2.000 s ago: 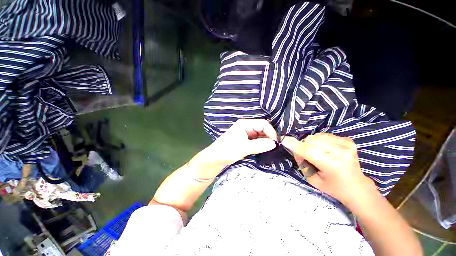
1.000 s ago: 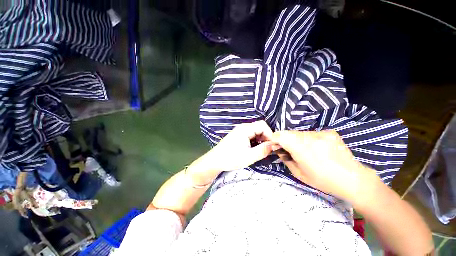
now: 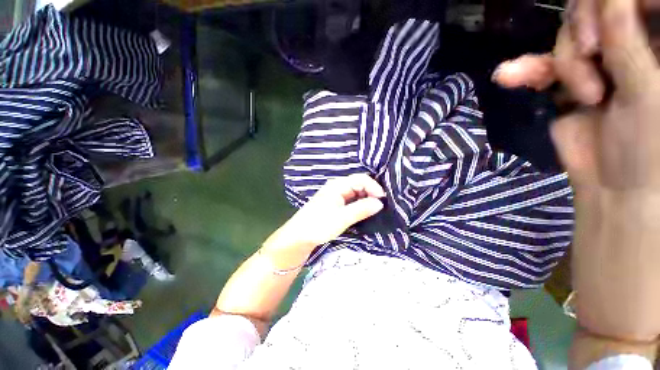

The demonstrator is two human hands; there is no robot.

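Note:
A dark striped garment (image 3: 477, 217) with white stripes lies bunched on the lap. My left hand (image 3: 340, 206) pinches its cloth near the middle, beside a plain black fabric piece (image 3: 383, 218). My right hand (image 3: 597, 94) is raised high at the right, close to the camera and blurred, away from the garment. Its fingers are bent; whether they hold a needle or thread cannot be made out.
More striped garments (image 3: 72, 101) lie on a stand with a blue edge (image 3: 191, 108) at the left. A blue plastic crate (image 3: 170, 343), mixed cloth (image 3: 72, 302) and part of another person's hand are at the lower left. A wooden edge shows at the top.
My right hand has left the cloth and risen up and to the right, close to the camera. My left hand stays on the garment. The view has shifted slightly.

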